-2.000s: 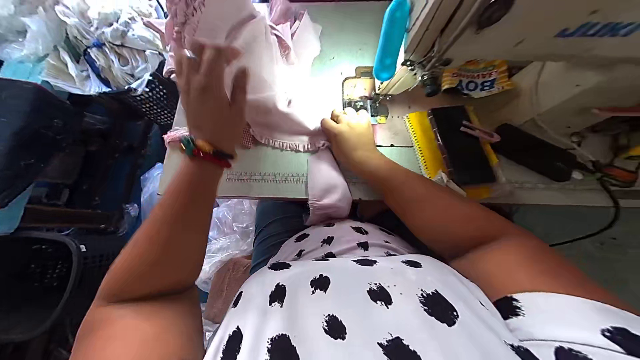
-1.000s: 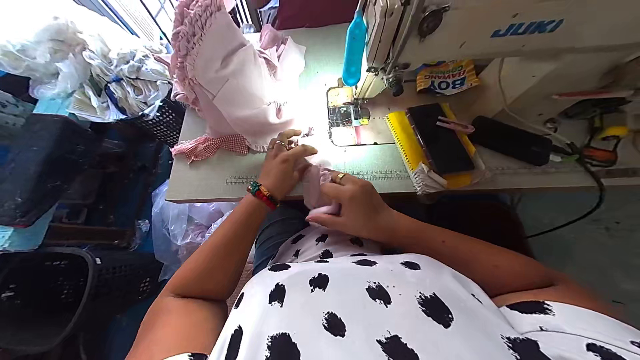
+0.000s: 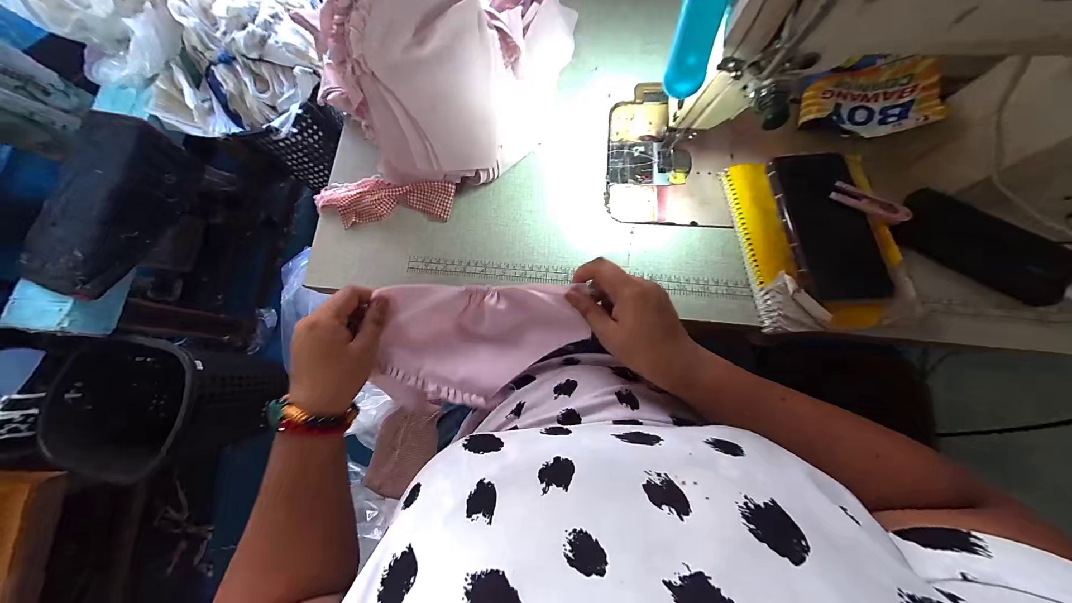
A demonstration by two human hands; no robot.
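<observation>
A pink fabric piece with a ruffled edge (image 3: 477, 335) is stretched between my two hands at the front edge of the sewing table (image 3: 502, 230). My left hand (image 3: 335, 347) pinches its left end, and my right hand (image 3: 632, 322) pinches the upper right corner. Beyond them lies a stack of pink fabric pieces (image 3: 435, 92), with a red gingham bow (image 3: 389, 201) just in front of it. The needle area of the sewing machine (image 3: 804, 42) stands to the right of the stack, above the metal needle plate (image 3: 641, 159).
To the right lie a yellow spiral notebook (image 3: 749, 218), a black phone (image 3: 829, 226) with a pink clip-like tool (image 3: 871, 201), and a black pouch (image 3: 988, 243). A printed snack packet (image 3: 875, 96) is behind. At left are a basket of cloth scraps (image 3: 306, 146) and a black bin (image 3: 117, 410).
My hands were close together on bunched pink fabric one second ago; now they are apart with it spread between them. Two seconds ago my left hand was over the stack.
</observation>
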